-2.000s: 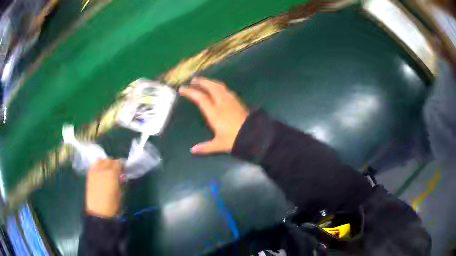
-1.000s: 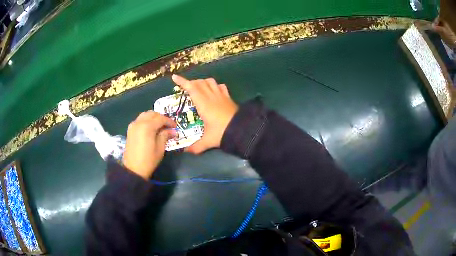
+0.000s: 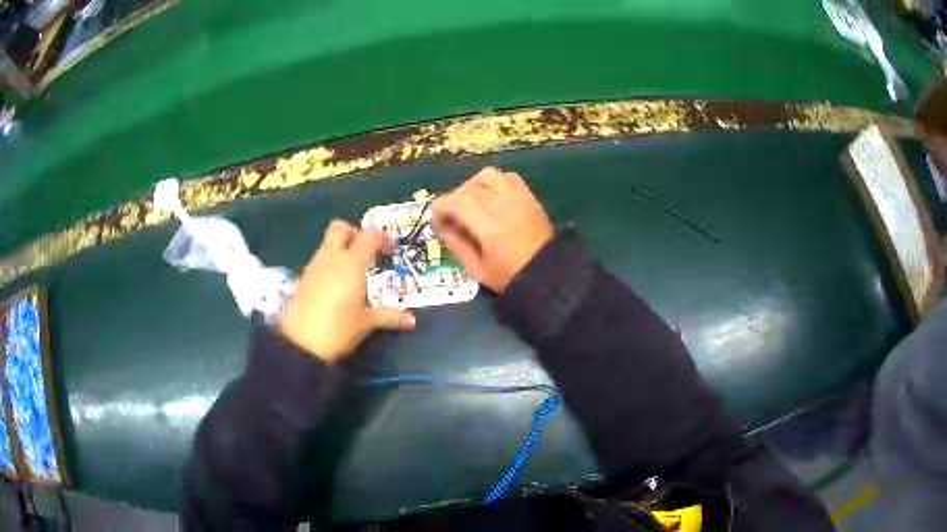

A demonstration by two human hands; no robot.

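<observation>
The white housing [image 3: 441, 294] lies open on the dark green bench, with the circuit board [image 3: 434, 253] and short dark lead wires [image 3: 421, 220] inside. My left hand [image 3: 337, 296] holds the housing's left side, thumb along the near edge and fingers at the board's left. My right hand [image 3: 496, 231] is over the upper right of the housing, its fingers curled at the wires; whether they pinch a wire is too blurred to tell. The bagged white cord [image 3: 234, 265] trails left of the housing. The blue coiled strap cord [image 3: 528, 447] runs below my hands.
The worn rail [image 3: 498, 133] separates the bench from the green conveyor [image 3: 436, 62]. A tray with blue-and-white contents [image 3: 47, 384] is at far left. A brown-edged carton [image 3: 886, 213] and another person's grey sleeve [image 3: 919, 390] are at right. A white bagged item [image 3: 867, 42] lies on the conveyor.
The housing was by the rail, then came between my hands on the bench. My right hand has moved from the housing's right side to over the wires. My left hand has shifted onto its left edge.
</observation>
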